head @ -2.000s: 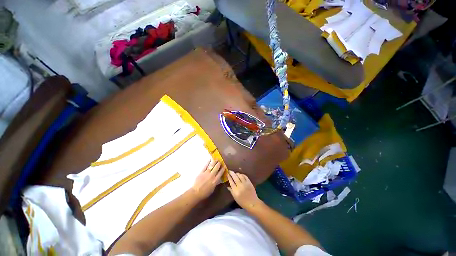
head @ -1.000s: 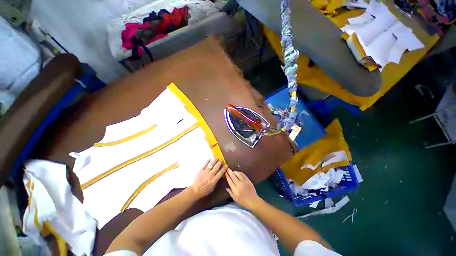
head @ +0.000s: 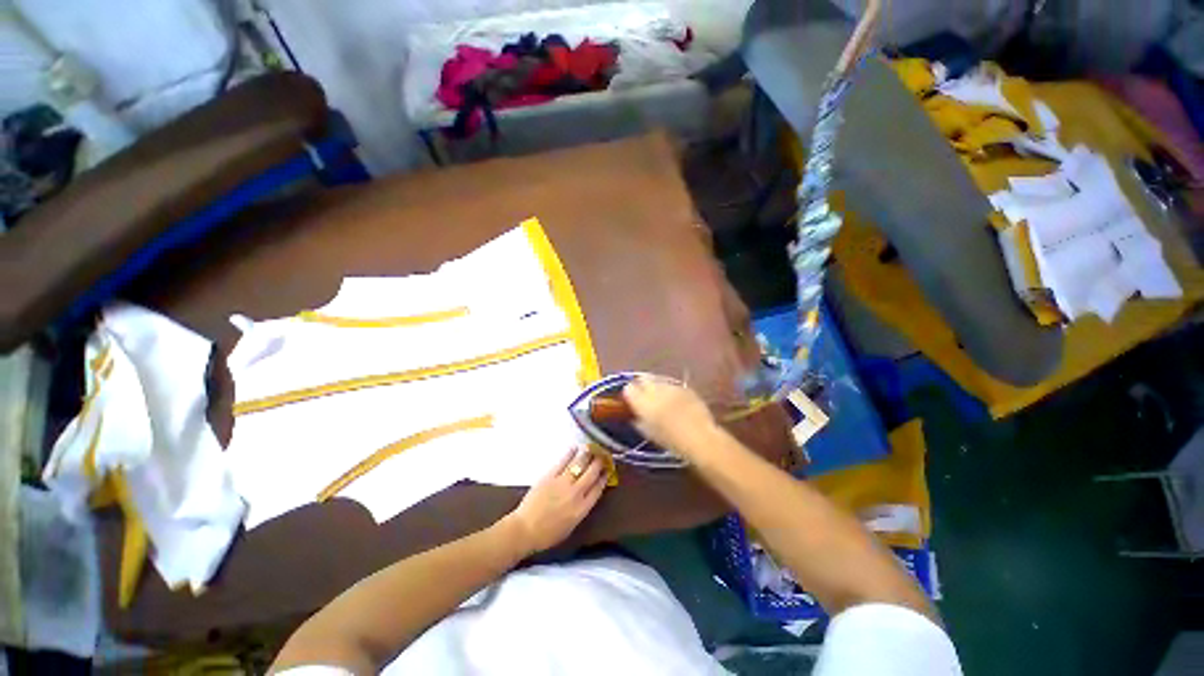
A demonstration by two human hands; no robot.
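A white garment panel [head: 409, 390] with mustard strips along its seams lies flat on the brown pressing table [head: 436, 211]. Its folded mustard hem [head: 565, 291] runs along the right end. My left hand [head: 564, 497] rests with its fingers on the lower end of the hem and holds nothing up. My right hand [head: 669, 412] is closed on the red-brown handle of the steam iron [head: 611, 425]. The iron points left, and its tip is at the lower hem, just above my left fingers. Whether its plate touches the cloth is unclear.
A crumpled white and mustard pile [head: 165, 436] is at the left. The cloth-wrapped hose [head: 816, 225] hangs from above to the iron. A blue crate [head: 782, 594] is low at right. Brown [head: 159, 185] and grey [head: 911, 198] padded boards and a scrap trough [head: 581, 108] stand beyond.
My right hand has left the hem and taken hold of the iron, which has moved down and left to the hem. My left hand stays at the hem's lower end. The view has turned.
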